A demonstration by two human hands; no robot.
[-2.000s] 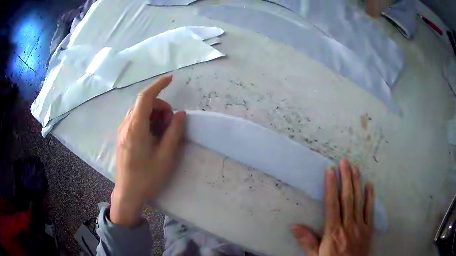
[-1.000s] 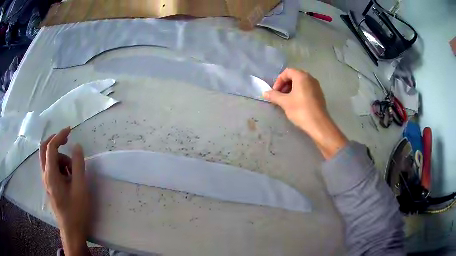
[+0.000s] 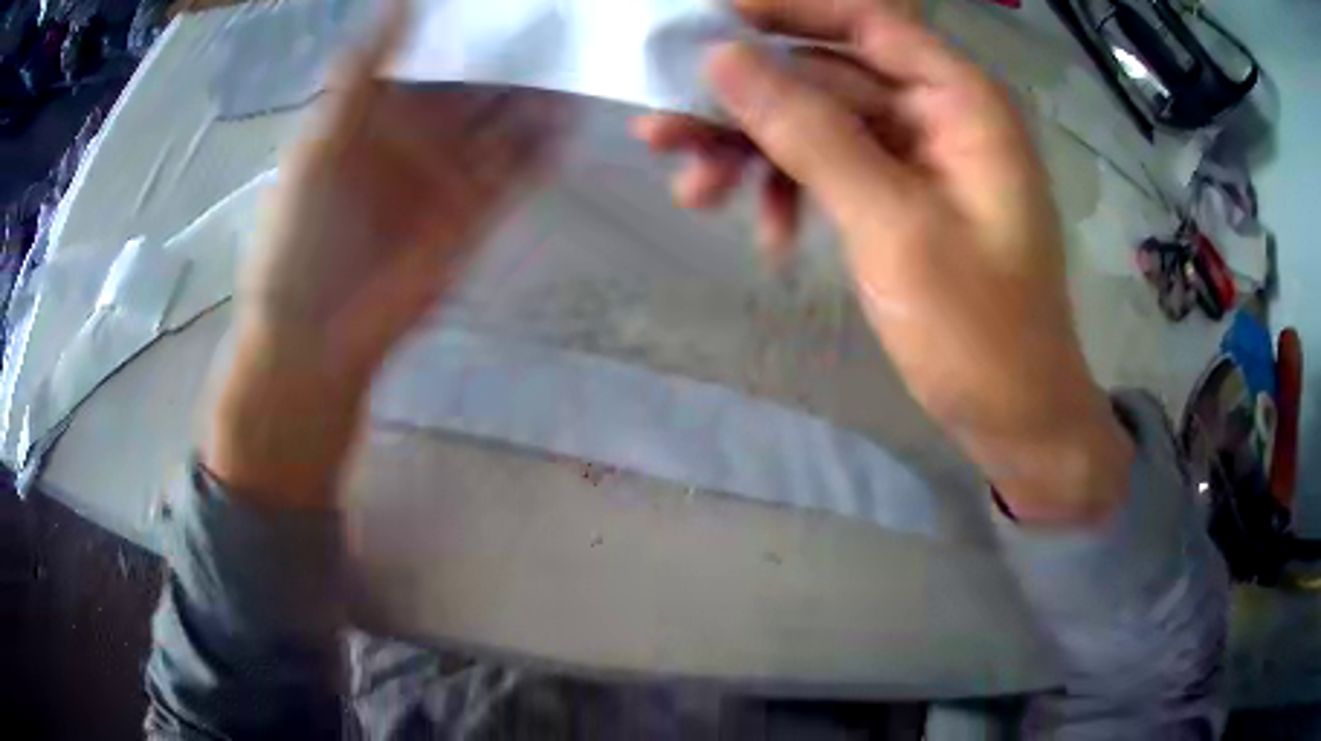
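Observation:
A pale grey-white curved collar piece (image 3: 558, 44) is raised towards the camera at the top of the view, cut off by its edge. My right hand (image 3: 906, 217) grips its right end between thumb and fingers. My left hand (image 3: 377, 232) is blurred at the piece's left end; its fingertips are unclear, so I cannot tell if it grips. Another pale grey curved collar piece (image 3: 652, 420) lies flat on the off-white pressing table (image 3: 695, 579), below both hands; its left end is partly hidden by my left hand and wrist.
Whiter strips (image 3: 131, 326) lie at the left edge. A grey panel (image 3: 275, 58) is at the far left. On the right are red-and-black snips (image 3: 1188, 271), a blue pad (image 3: 1249, 352), a red-handled tool (image 3: 1285, 413) and a dark iron (image 3: 1214, 434). Another dark appliance (image 3: 1159, 58) is at the far right.
My right hand has lifted a piece from the far side of the table towards the camera. My left hand has moved from the flat piece's left end up to the raised piece.

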